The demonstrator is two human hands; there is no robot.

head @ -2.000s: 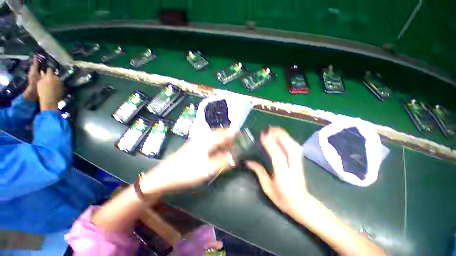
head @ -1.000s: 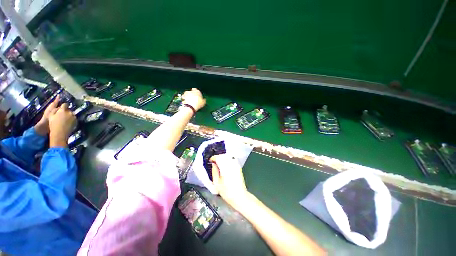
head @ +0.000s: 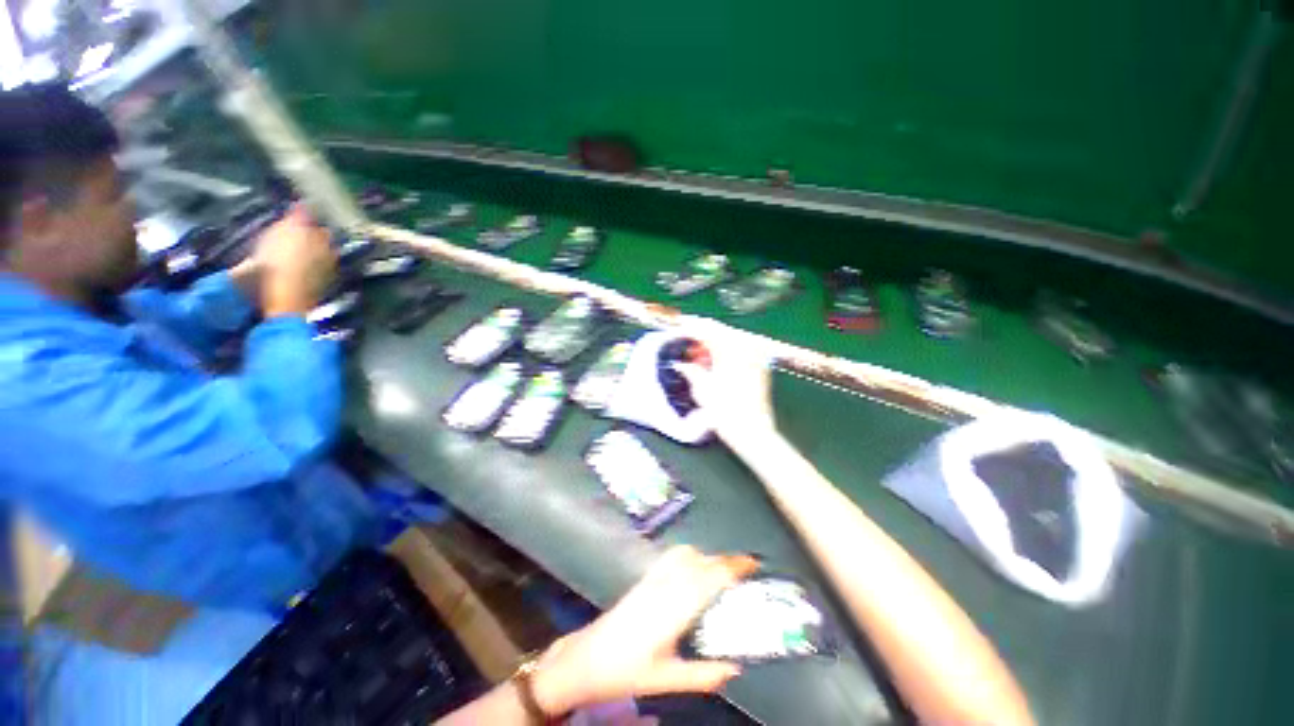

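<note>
My left hand (head: 646, 624) is low at the centre, its thumb and fingers around the left end of a phone assembly (head: 764, 621), which shows a blurred whitish and green inside. My right hand (head: 731, 394) reaches to the left parts bag (head: 642, 386), its fingertips at the bag's mouth over the black parts (head: 681, 372). Whether it pinches a part is hidden and blurred. A single phone (head: 634, 478) lies on the bench below this bag.
Several phone assemblies (head: 529, 406) lie left of the bag. The right parts bag (head: 1076, 557) stands open. Phones (head: 941, 305) lie on the green belt beyond the whitish edge strip (head: 852, 372). A person in blue (head: 156, 411) works at left. A black gridded tray (head: 334, 664) is low left.
My left hand has come back from the belt and now holds a phone low at the centre. My right hand is still at the left bag. The view has shifted left.
</note>
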